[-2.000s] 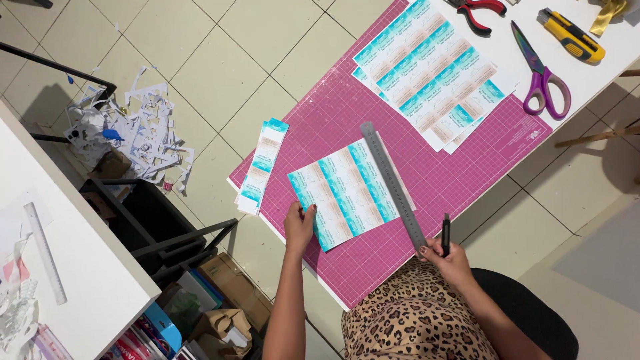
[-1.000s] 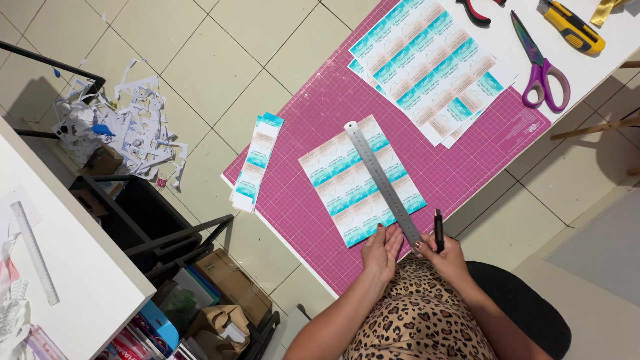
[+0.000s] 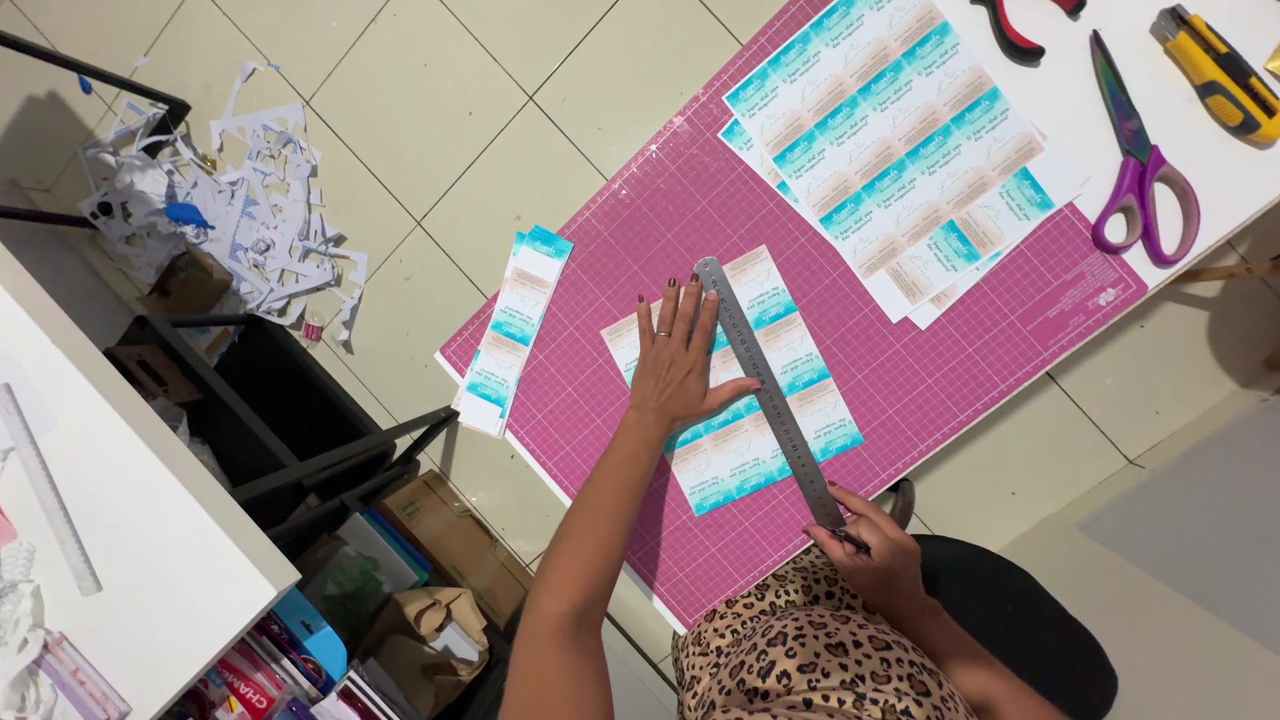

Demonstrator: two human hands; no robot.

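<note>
A printed sheet of teal, white and beige labels [image 3: 810, 425] lies on the pink cutting mat [image 3: 640, 220]. Across it, at a slant, rests a steel ruler [image 3: 775, 400]. My left hand [image 3: 680, 365] is spread flat on the sheet, its thumb and a fingertip touching the ruler's edge. At the ruler's near end, my right hand [image 3: 870, 545] holds a slim black tool [image 3: 850, 540], probably a craft knife, with its fingers against the metal. Cut printed strips [image 3: 515, 330] lie at the mat's left end, and more printed sheets [image 3: 890, 140] are stacked toward the upper right.
Purple-handled scissors [image 3: 1143, 190], a yellow utility knife [image 3: 1220, 75] and red-handled pliers [image 3: 1012, 30] lie on the white table at upper right. Paper scraps [image 3: 250, 210] cover the floor at left. A second white table [image 3: 130, 560] holds a clear ruler [image 3: 45, 490].
My left hand has moved from the sheet's near edge onto its upper part, fingers spread beside the ruler. The black tool, upright before, now points toward the ruler's near end.
</note>
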